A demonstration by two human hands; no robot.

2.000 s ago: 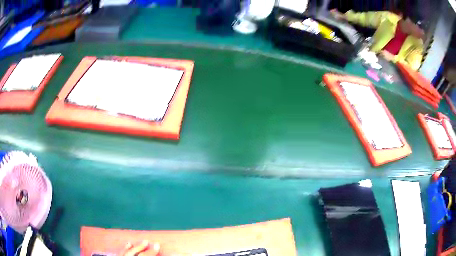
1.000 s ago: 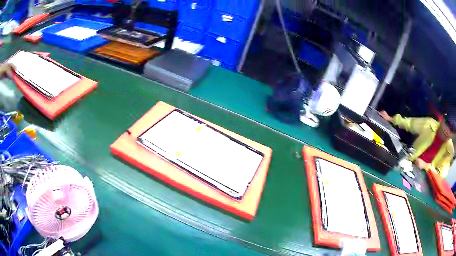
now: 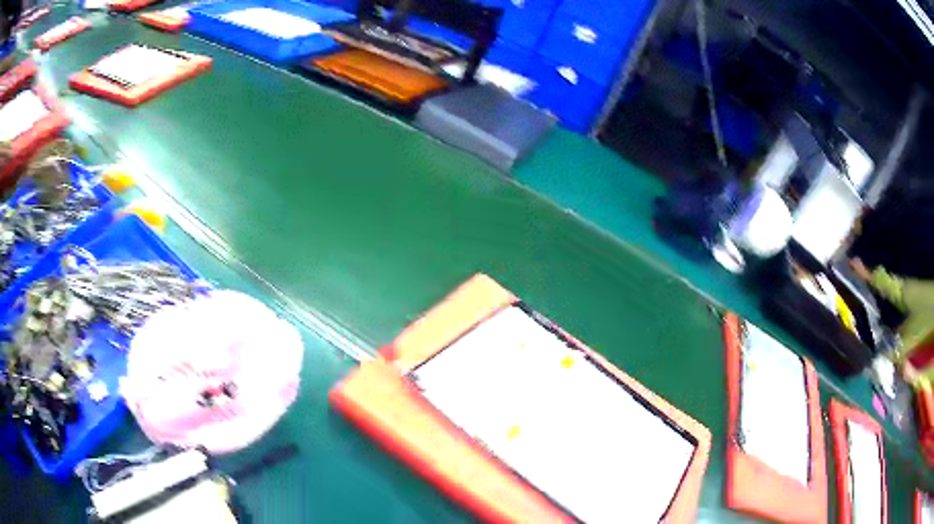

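Neither of my hands is in the picture. Nearest in front of me, a backlight unit (image 3: pixel 574 420), a white sheet in a thin black frame with small yellow marks, lies flat on a red-orange foam pad (image 3: pixel 435 435). The pad lies tilted across the green bench mat (image 3: pixel 410 215), and the picture's bottom edge cuts off its near side.
At left are a pink fan (image 3: pixel 210 374), a black and white box (image 3: pixel 154 486) and blue bins (image 3: pixel 113 379) of tangled wire-like pieces. More padded units (image 3: pixel 773 404) lie right and far left. A grey block (image 3: pixel 486 118) stands across the mat. A person's yellow sleeve (image 3: pixel 911 302) shows far right.
The view has swung left; the fan and blue bins stand further into the picture. The large padded unit now appears lower and nearer. The hand seen at the bottom two seconds ago is out of view.
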